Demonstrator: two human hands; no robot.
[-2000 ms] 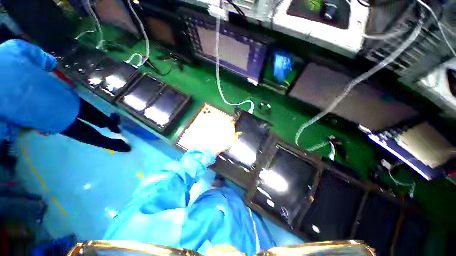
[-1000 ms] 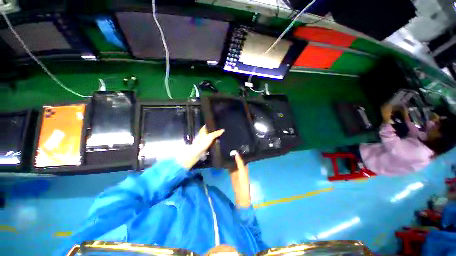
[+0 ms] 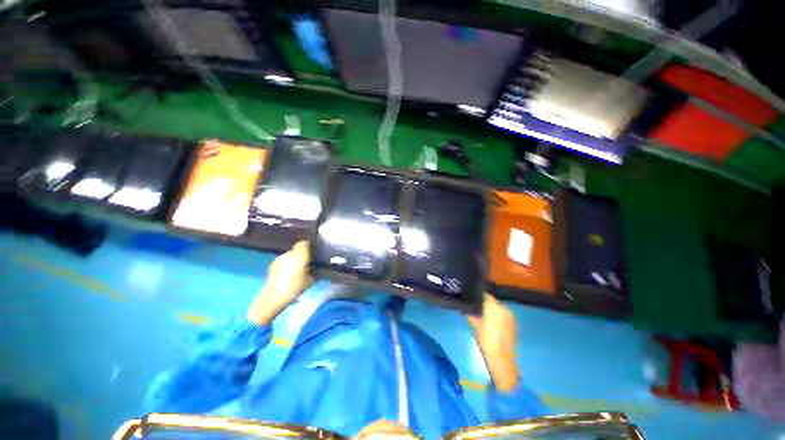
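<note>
A black two-slot tray [image 3: 398, 232] holds two face-up tablets with glossy black screens, the left one [image 3: 358, 225] and the right one [image 3: 443, 236]. My left hand [image 3: 288, 279] holds the tray's near left corner. My right hand [image 3: 496, 335] holds its near right corner. Parts of both hands' fingers are hidden by the tray. Right of it, an orange-backed tablet [image 3: 522, 236] with a small pale label lies face down beside a black-faced tablet [image 3: 594, 241]. The image is blurred.
Left along the bench edge lie another orange-backed tablet [image 3: 219, 189], a black-faced tablet [image 3: 294, 180] and several more dark ones. White cables [image 3: 390, 94] hang over the green mat [image 3: 658, 258]. Monitors stand behind. A red stool [image 3: 693, 369] and a person's pink sleeve are at right.
My hands have moved apart to the two near corners of the tray. The tray now sits left of the orange-backed tablet, which has come into view. The camera view has turned.
</note>
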